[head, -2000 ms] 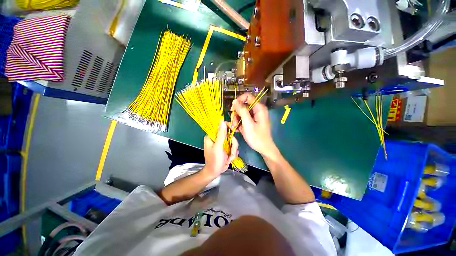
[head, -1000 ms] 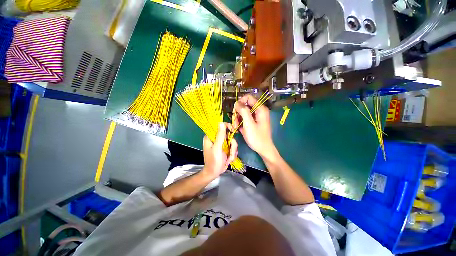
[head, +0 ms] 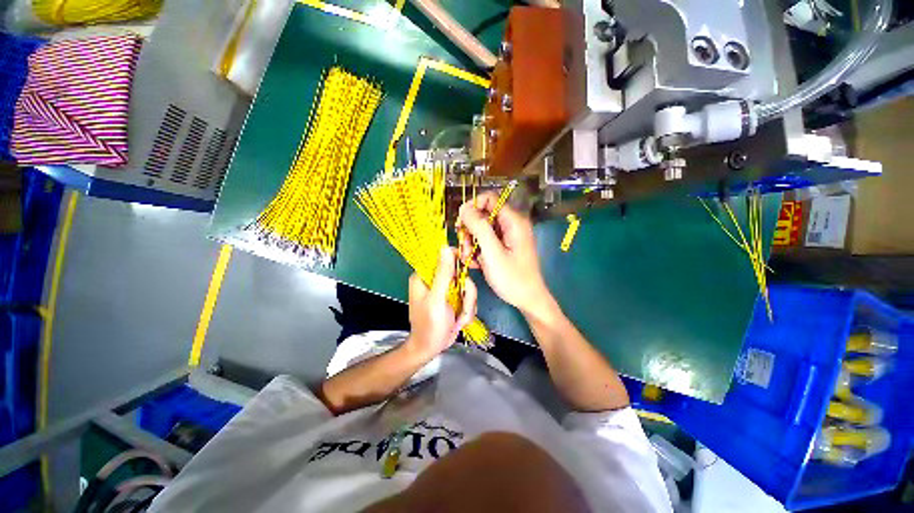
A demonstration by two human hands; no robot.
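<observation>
My left hand (head: 436, 309) is closed around a fanned bundle of yellow lead wires (head: 409, 212), pale tips pointing up, the other ends showing below the fist. My right hand (head: 498, 245) pinches a few yellow wires (head: 503, 198) just right of the bundle, near the tooling fixture (head: 453, 172). The fingers hide where their lower parts run. The orange-brown machine head (head: 528, 88) overhangs just above the right hand. Whether a wire end touches the fixture cannot be told.
A larger wire stack (head: 319, 165) lies on the green bench (head: 641, 291) at left. Loose set-aside wires (head: 747, 240) lie at right, near a blue bin (head: 802, 386). The grey machine body (head: 692, 60) with air fittings is at upper right. A vented power unit (head: 190, 120) stands at far left.
The wires in my right hand have swung to a steeper angle, and my right fingers have shifted slightly left. The orange-brown block appears slightly shifted from two seconds ago. My left hand stays in place.
</observation>
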